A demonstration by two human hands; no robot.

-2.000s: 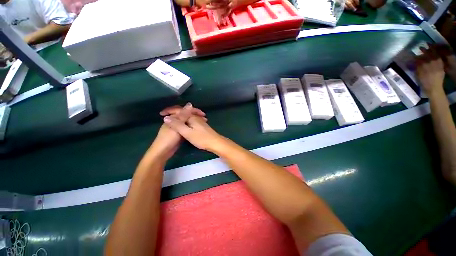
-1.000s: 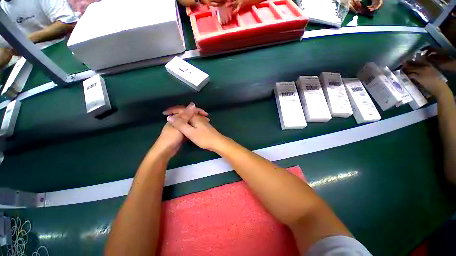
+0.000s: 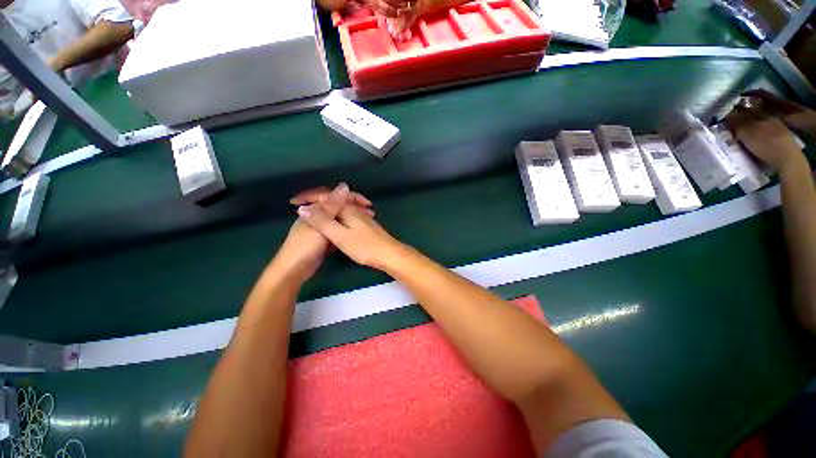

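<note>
My left hand [image 3: 309,234] and my right hand [image 3: 354,234] are laid over each other above the green conveyor belt [image 3: 429,192], with no box in them. The fingers overlap, and part of my left hand is hidden under my right. A white retail box [image 3: 361,127] lies on the belt just beyond my hands. Another white box [image 3: 197,165] lies to the left. Several white boxes stand in a row at the right, the nearest one [image 3: 547,182] on the row's left end. My forearms rest over a pink-red mat [image 3: 403,394].
Across the belt are a large white foam box [image 3: 224,58] and a red compartment tray [image 3: 447,54] with a person's hands at it. At the right edge another person's hands [image 3: 765,134] touch the row's end. Rubber bands [image 3: 34,425] lie at lower left.
The boxes on the belt have moved to the right. The other person's hands at the right have shifted over the row's end. My hands have stayed nearly still.
</note>
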